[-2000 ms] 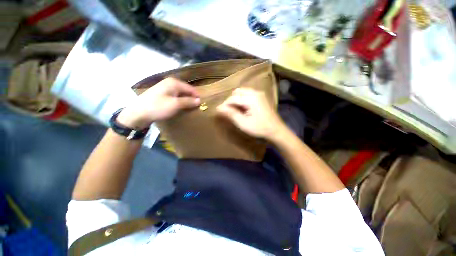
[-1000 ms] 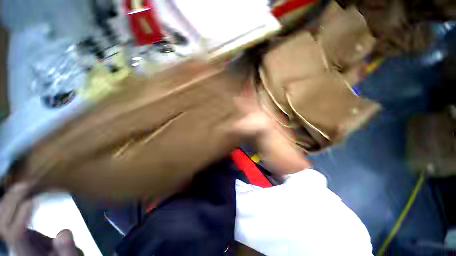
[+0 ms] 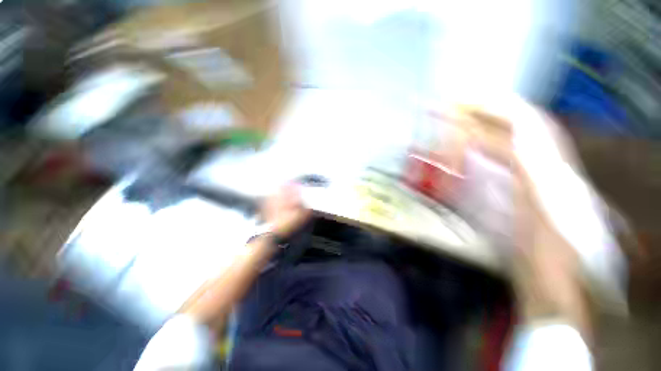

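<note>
The whole view is strongly blurred. My left hand (image 3: 285, 210) is at the bench's front edge, left of centre; its fingers are too blurred to read. My right forearm reaches forward at the right, and my right hand (image 3: 482, 134) is a smear over the bench near the gold-coloured fittings (image 3: 487, 116); whether it holds anything cannot be told. A red holder (image 3: 429, 176) stands on the bench left of my right forearm. No bag lies on my dark-aproned lap (image 3: 326, 311).
The white bench (image 3: 348, 130) runs across in front, with a yellow patch (image 3: 378, 201) near its edge. A silvery-white board (image 3: 159, 246) is at the left. A cardboard carton (image 3: 225, 72) is behind it. Blue bins (image 3: 596, 83) show at the upper right.
The view has swung back towards the bench. The tan bag seen across my lap is gone from there. My left hand is now at the bench edge and my right arm reaches forward over the bench.
</note>
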